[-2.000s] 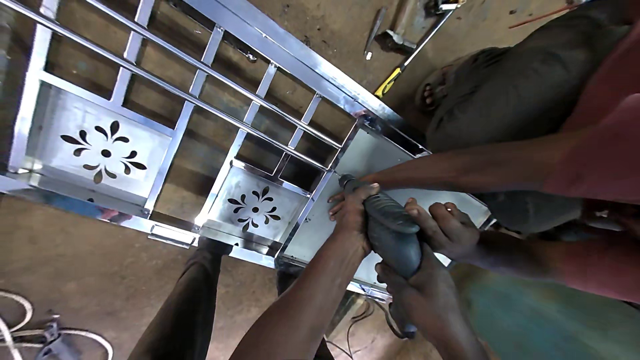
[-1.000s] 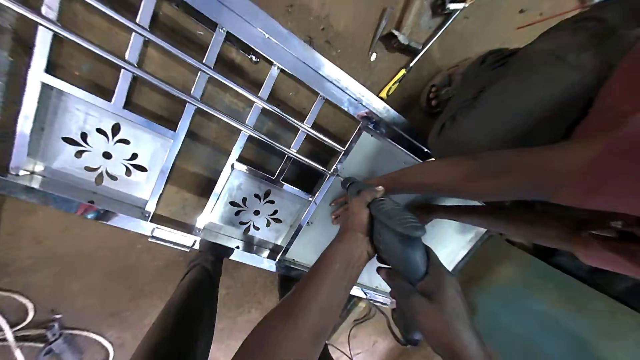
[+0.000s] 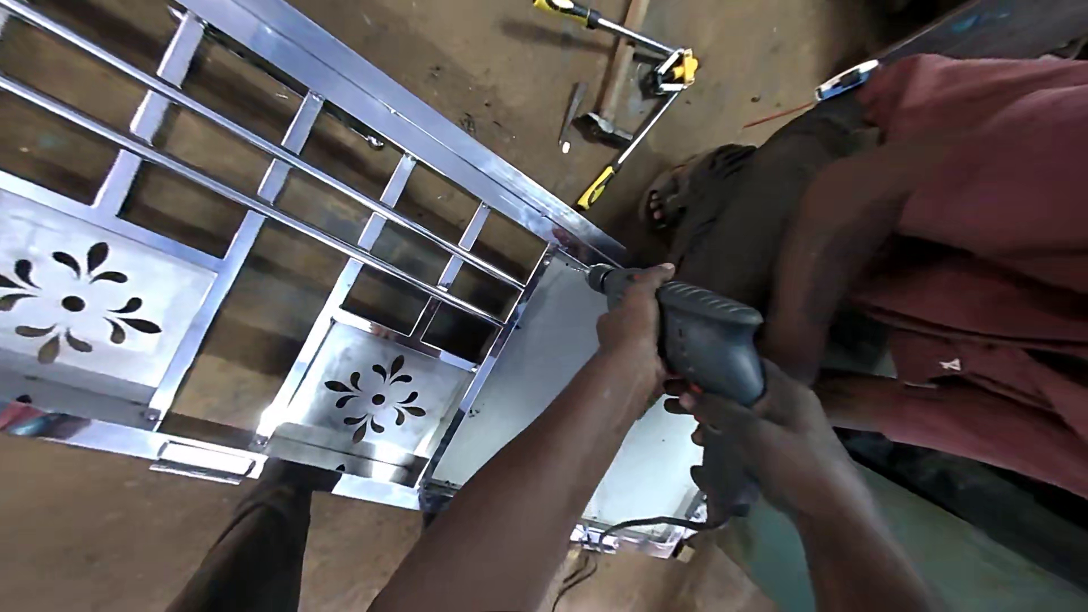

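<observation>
A dark corded power drill point(image 3: 710, 336) is held in both of my hands. My left hand point(image 3: 633, 327) wraps the front of its body just behind the chuck. Around the rear handle my right hand point(image 3: 756, 433) is closed. The drill's tip points at the upper corner of a flat sheet panel point(image 3: 544, 365) in a shiny metal frame point(image 3: 433, 115); whether the bit touches the metal cannot be told. Left of the panel, the frame has round rods, flat crossbars and two plates with cut-out flower patterns, a smaller one point(image 3: 348, 365) and a larger one point(image 3: 153, 297).
Another person in a red shirt point(image 3: 994, 212) is close at the right, a foot near the frame. On the floor beyond lie a hammer point(image 3: 603, 127), yellow-handled tools point(image 3: 597, 187) and a small pointed piece point(image 3: 572, 110). The drill's cord point(image 3: 654, 520) crosses the frame's lower edge.
The other person's hands, near the drill two seconds ago, have drawn back to the right. My hands stay on the drill. The view has shifted somewhat.
</observation>
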